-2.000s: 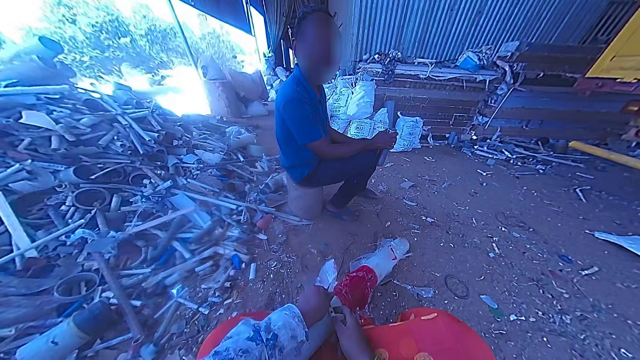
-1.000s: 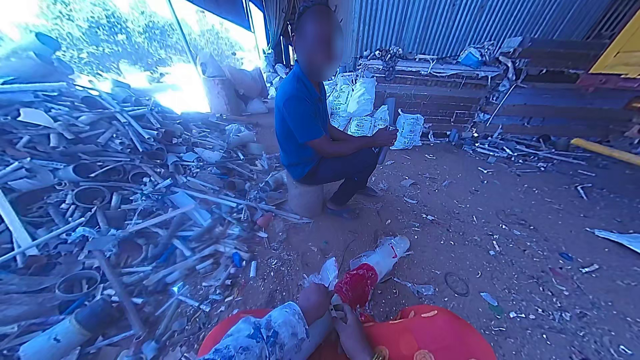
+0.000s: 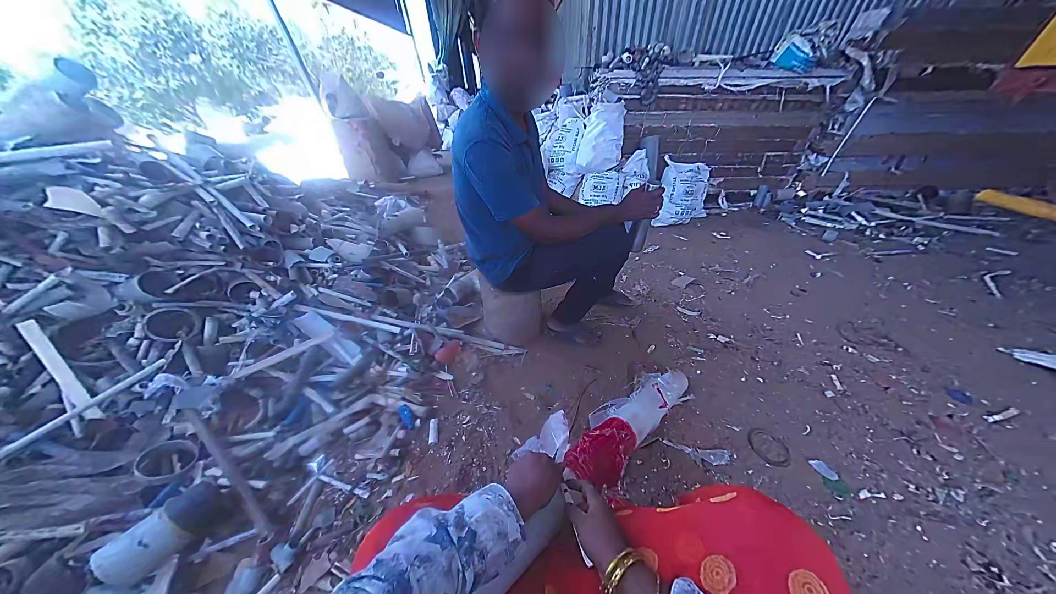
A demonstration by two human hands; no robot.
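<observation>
My left hand, below a patterned sleeve, is curled beside a crumpled piece of clear plastic; what lies inside its fist is hidden. To its right, my right hand, with gold bangles at the wrist, has its fingers closed on a thin pale strip. Just beyond both hands is a bundle of red mesh, joined to or touching a whitish plastic piece on the ground. Under my forearms spreads red cloth with orange round prints. A greyish, tube-like shape shows between my arms.
A large heap of scrap pipes fills the left side. Ahead, a person in a blue shirt sits on a low round seat, holding a grey pipe. White printed sacks stand behind. Loose scraps dot the ground.
Both my hands have shifted slightly forward and to the right, staying close together. The seated person remains in nearly the same pose.
</observation>
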